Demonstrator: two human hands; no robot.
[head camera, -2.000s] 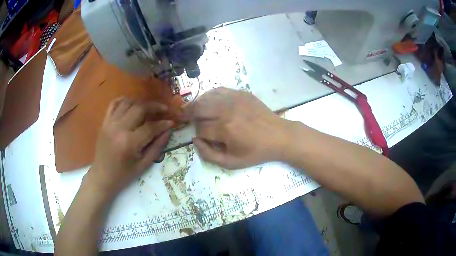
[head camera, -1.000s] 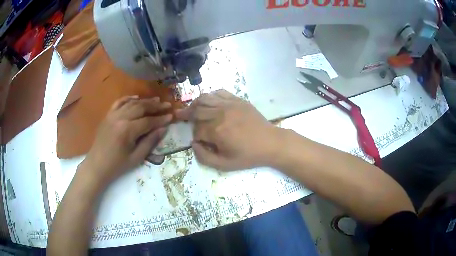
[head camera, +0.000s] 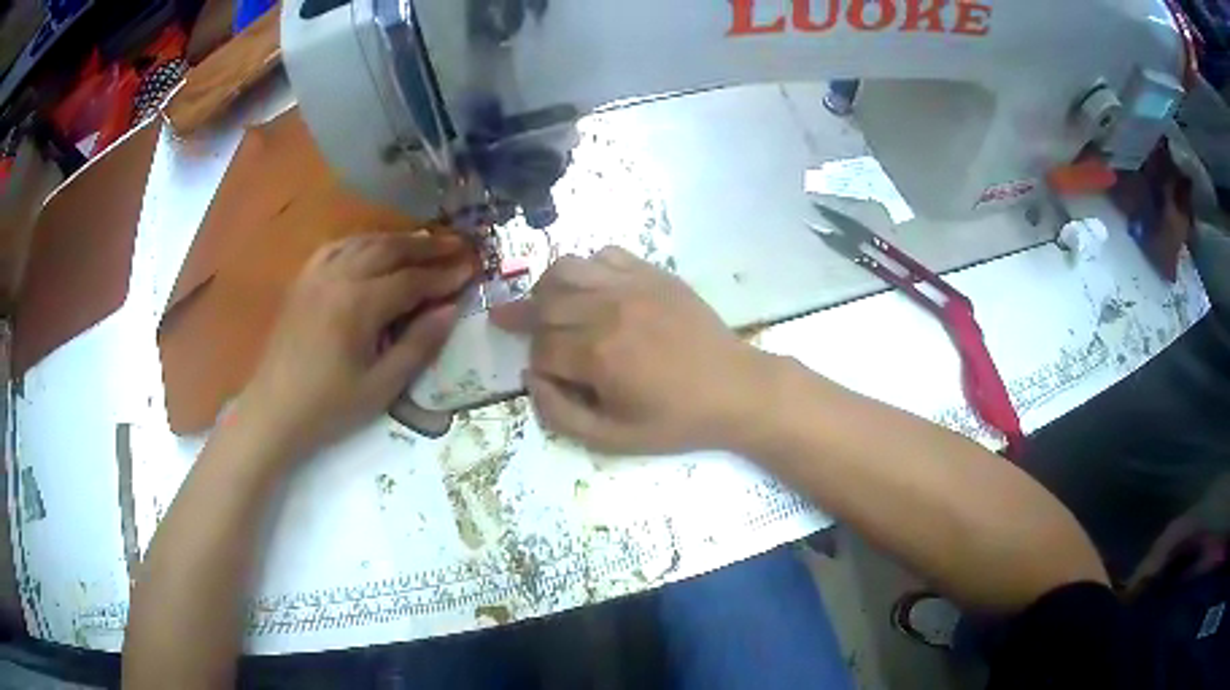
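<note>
The tan-orange leather panel (head camera: pixel 250 256) lies left of the needle area, its right end reaching under the machine head. My left hand (head camera: pixel 358 317) is on the panel's right end and holds it with the fingers near the presser foot (head camera: pixel 483 223). My right hand (head camera: pixel 627 351) is just right of the needle plate, fingers curled and fingertips close together. It is apart from the panel; whether it pinches a fine thread cannot be told. The needle tip is hidden in blur and glare.
The white sewing machine (head camera: pixel 648 47) spans the top. Snips with red handles (head camera: pixel 931 286) lie on the right of the bed. A white paper scrap (head camera: pixel 861 185) lies under the arm. A flat brown panel (head camera: pixel 88 249) lies far left. A ruler scale (head camera: pixel 405 600) runs along the front edge.
My left hand and the panel's right end have moved slightly up towards the presser foot. My right hand is now apart from the panel, with a gap between the hands.
</note>
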